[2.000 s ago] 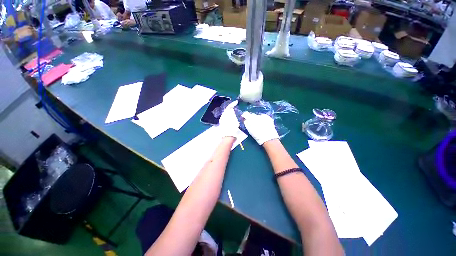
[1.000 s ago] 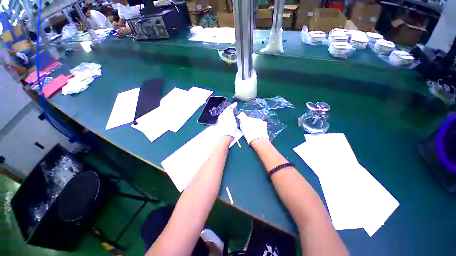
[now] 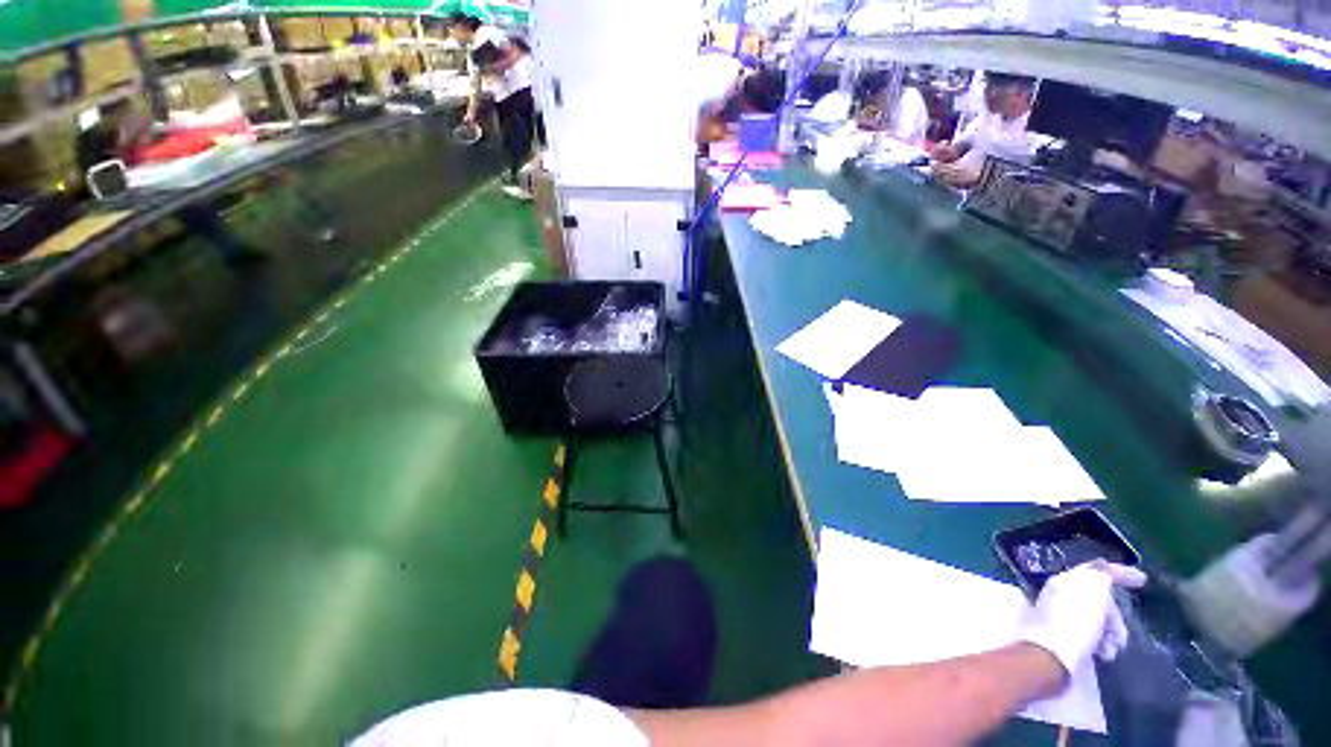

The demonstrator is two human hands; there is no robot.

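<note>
My left hand (image 3: 1077, 616), in a white glove, is at the lower right beside the near edge of a black smartphone (image 3: 1088, 534). Clear crinkled plastic lies on the phone. The left fingertips point right; whether they hold anything is too blurred to tell. A pale, blurred shape at the bottom right (image 3: 1212, 721) may be my right glove, cut off by the picture edge. More clear plastic film (image 3: 1190, 657) lies between the hand and the white post foot (image 3: 1252, 591). A white paper sheet (image 3: 912, 601) lies left of my left hand.
Several white sheets (image 3: 963, 445) and a dark sheet (image 3: 908, 355) lie farther up the bench (image 3: 774, 292). A black bin (image 3: 569, 329) with clear plastic and a black stool (image 3: 620, 394) stand left of the bench. People are at the bench's far end; one stands in the aisle.
The view has swung left, showing the aisle, bin and stool. The right forearm and right-hand papers have left the picture. My left hand now appears at the lower right, still near the phone.
</note>
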